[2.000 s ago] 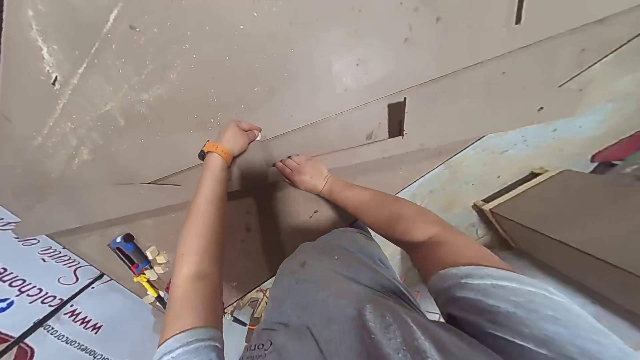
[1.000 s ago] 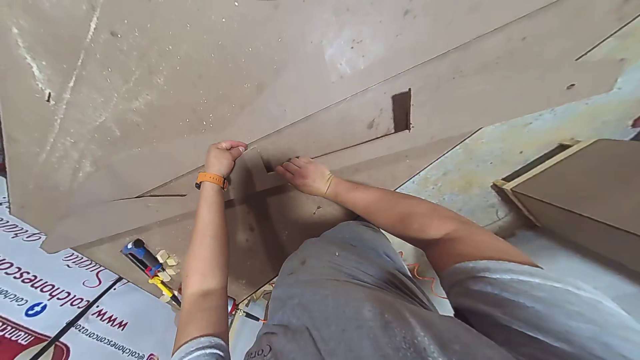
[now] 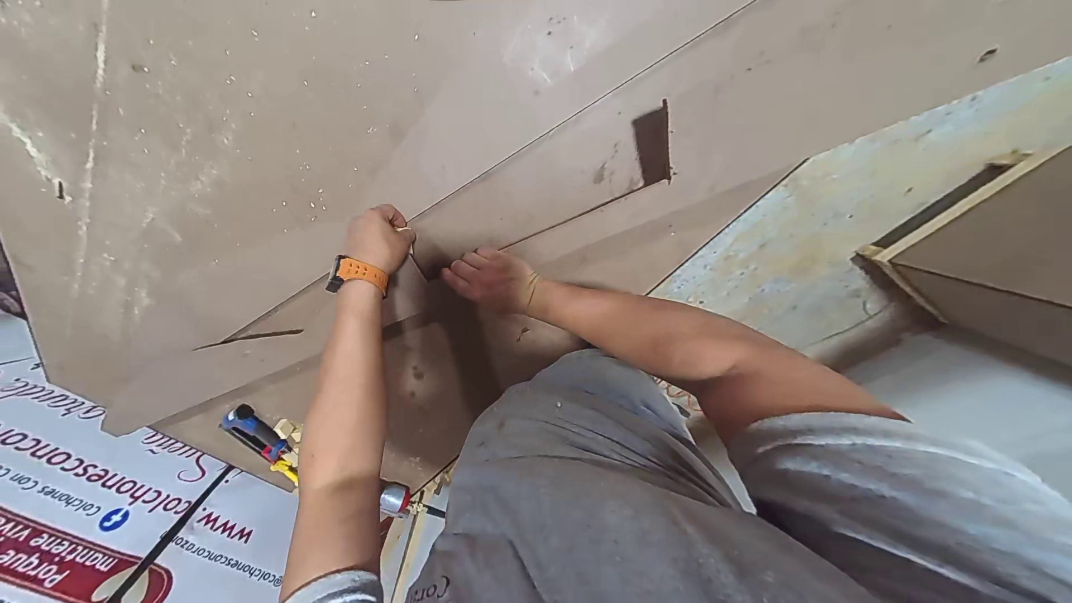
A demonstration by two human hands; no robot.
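Brown sheets of board [image 3: 536,201] lie overlapped in front of me, cut with slots and a rectangular hole [image 3: 651,144]. My left hand [image 3: 381,240], with an orange-strapped watch [image 3: 363,274] on its wrist, pinches a small pale piece [image 3: 404,229] at a long cut edge. Just to its right, my right hand [image 3: 488,279] rests with bent fingers at the lower edge of a dark slot in the board; its fingertips are partly hidden, and no object shows in it.
A blue-black handled tool [image 3: 254,430] and small wooden blocks [image 3: 289,433] lie at lower left, near a printed white sheet [image 3: 50,469]. A silver cylindrical tool part [image 3: 394,499] is beside my left forearm. A wood-framed box [image 3: 988,243] stands at right.
The small dark opening between my hands shows more plainly than two seconds ago. Both hands stay close to the same cut in the board. The view has shifted slightly.
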